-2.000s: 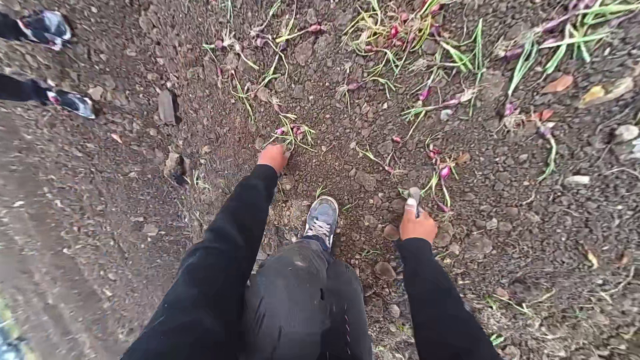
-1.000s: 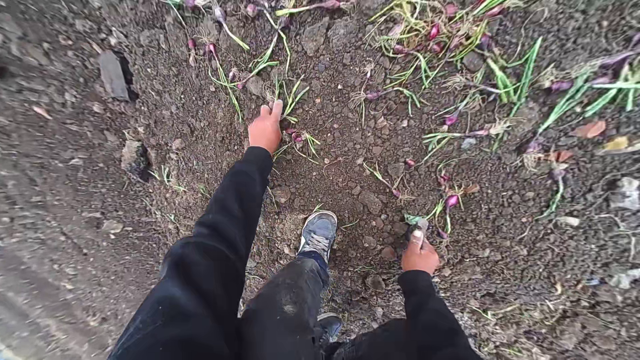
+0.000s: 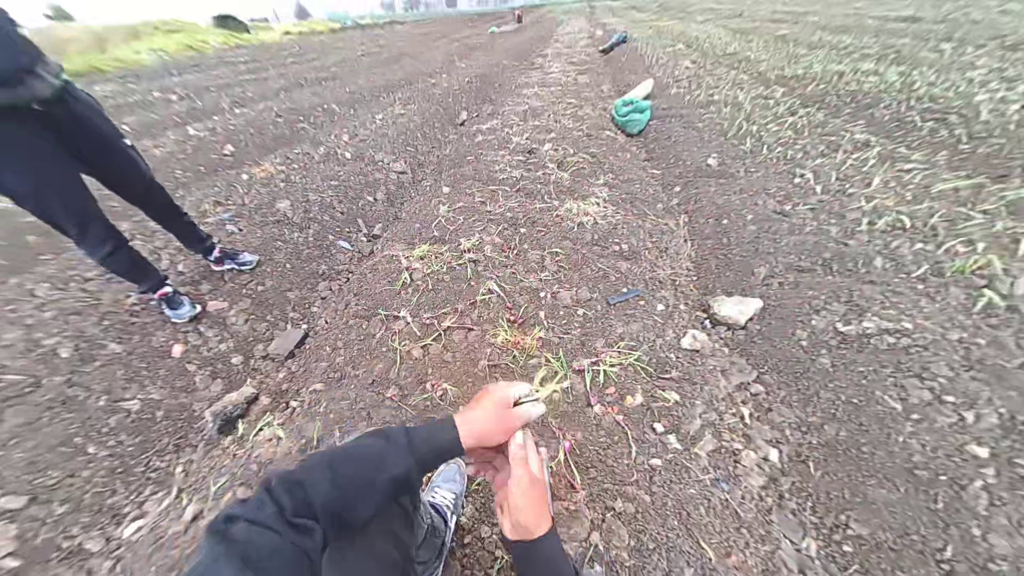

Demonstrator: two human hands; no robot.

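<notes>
My left hand [image 3: 498, 414] is closed on the stems of an onion plant [image 3: 550, 387], whose pale greenish strands stick out past the thumb. Just below it, almost touching, is my right hand [image 3: 522, 488]; a thin dark edge runs along its fingers, and the object there cannot be made out. Pulled onions with green leaves [image 3: 612, 364] lie on the soil in front of both hands. A small purple onion [image 3: 567, 446] lies right of my right hand.
A person in dark trousers [image 3: 100, 160] stands at the left. A green mesh sack [image 3: 632, 116] lies farther up the row. Stones lie on the soil, a pale one [image 3: 734, 310] at right and a dark one [image 3: 230, 408] at left. Standing crop [image 3: 848, 104] grows at right.
My hands were apart near the ground and have come together. The view has tilted up to the field. The left hand now holds plant stems.
</notes>
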